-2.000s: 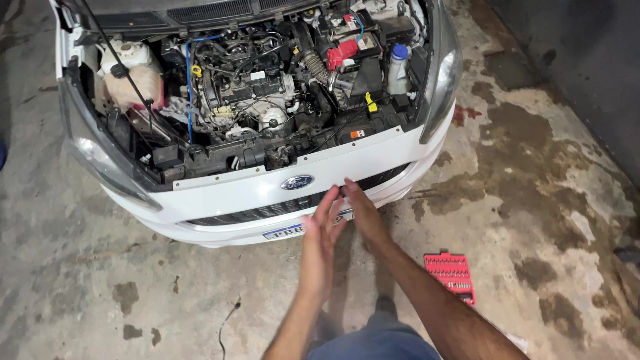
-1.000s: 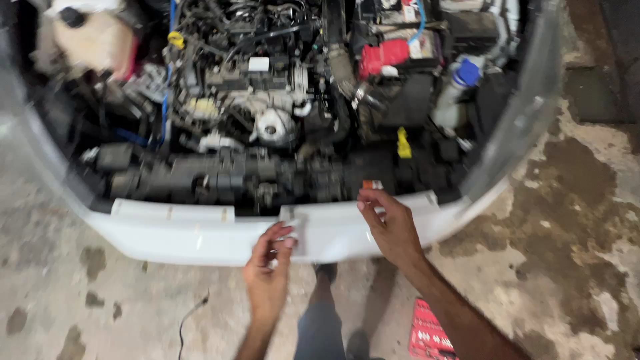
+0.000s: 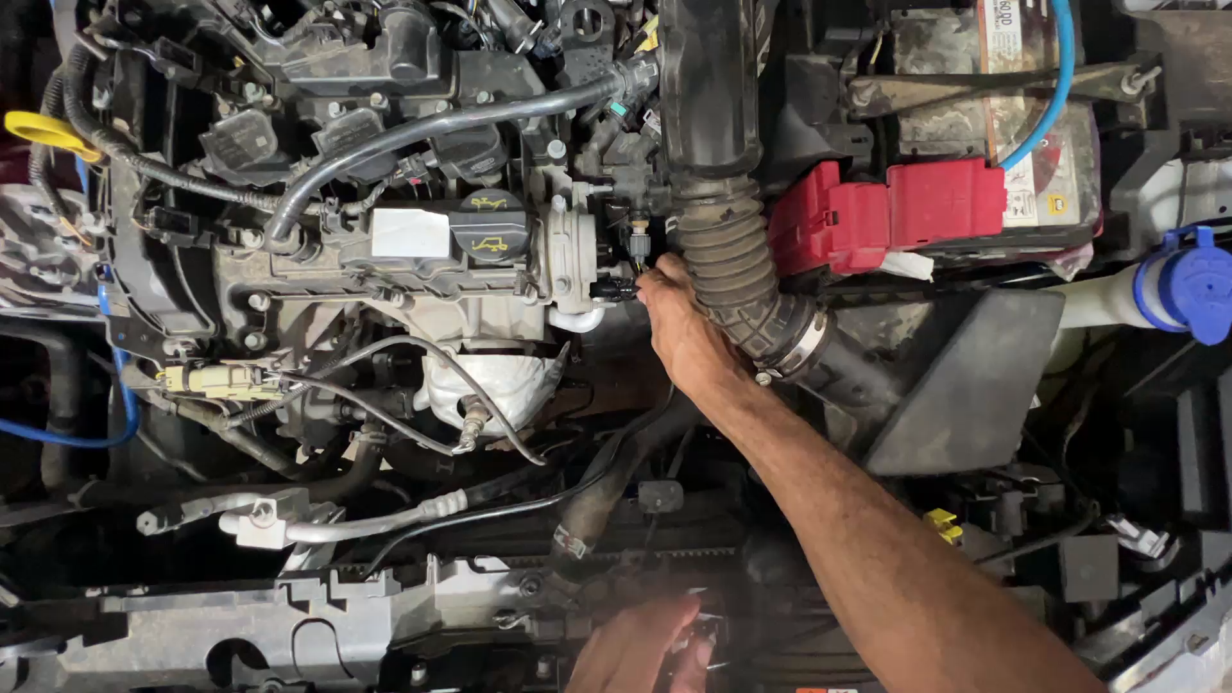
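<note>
My right hand reaches into the engine bay, its fingertips at a black electrical connector at the right end of the engine, just left of the ribbed air intake hose. Whether the fingers grip the connector is hard to tell. A grey connector with wires sits just above them. Low in the view, my left hand is blurred over the front crossmember, with a small shiny, clear-looking thing at its fingers that I cannot make out. The black oil filler cap lies left of the right hand.
The battery with its red terminal cover stands at the upper right, beside a blue reservoir cap. A metal hose clamp borders my right forearm. The silver heat shield and a looped cable lie left of it.
The view has moved much closer to the engine. My right hand has gone from over the front edge of the car to the connector beside the intake hose. The left hand remains near the front.
</note>
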